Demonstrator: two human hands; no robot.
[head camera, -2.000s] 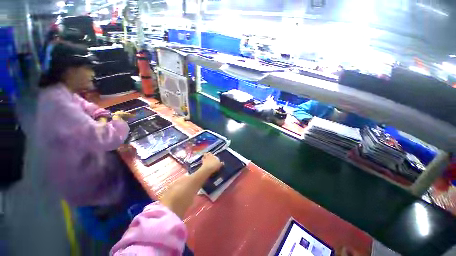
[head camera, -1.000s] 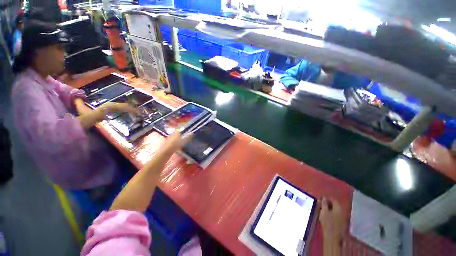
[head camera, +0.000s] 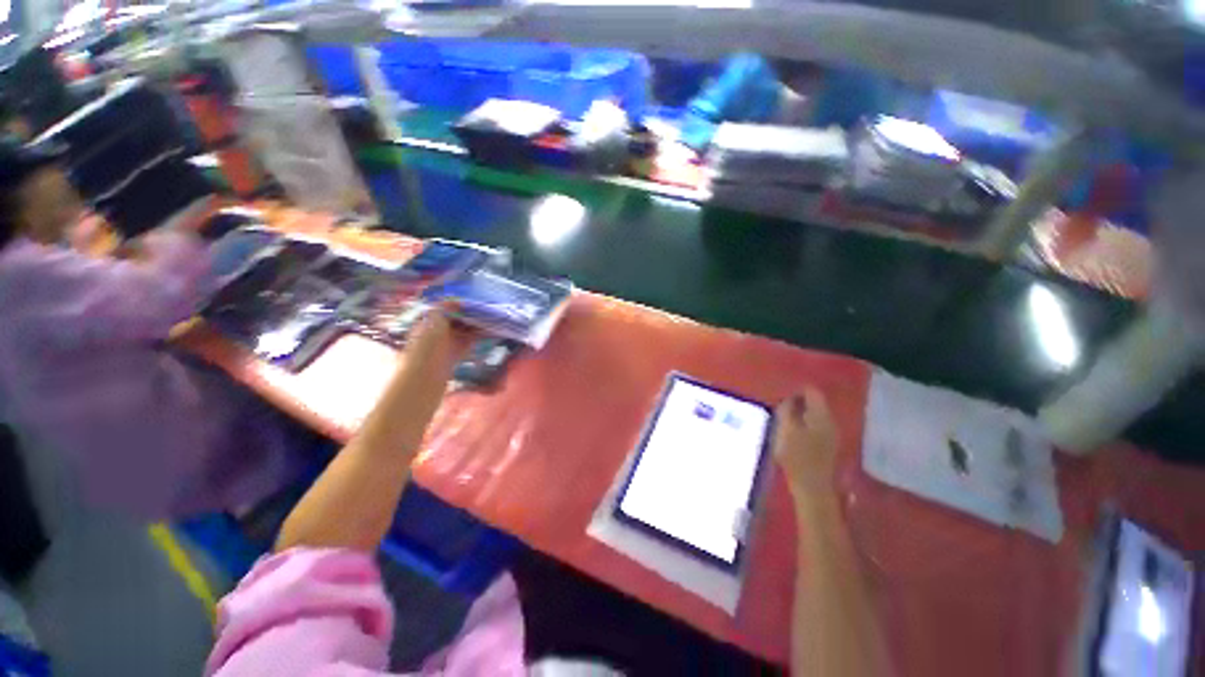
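Observation:
A tablet with a lit white screen (head camera: 696, 466) lies on a whitish sleeve on the red-orange bench in front of me. My right hand (head camera: 806, 437) is at its upper right edge with fingers curled; whether it holds something small is not clear. My left arm reaches out to the left. My left hand (head camera: 449, 321), blurred, grips the near edge of another tablet (head camera: 509, 304) with a bluish lit screen, tilted over the stack. A dark piece (head camera: 484, 364) shows beneath that tablet.
A person in a pink smock (head camera: 112, 357) works at left beside several tablets (head camera: 284, 298). A dark green belt (head camera: 793, 291) runs behind the bench. A printed white sheet (head camera: 958, 456) with a small dark item lies right. Another lit tablet (head camera: 1147, 602) is at the lower right edge.
The view has swung right. My left hand, earlier on the face-down dark tablet, now has a tablet with a lit screen. My right hand stays beside the white-screened tablet.

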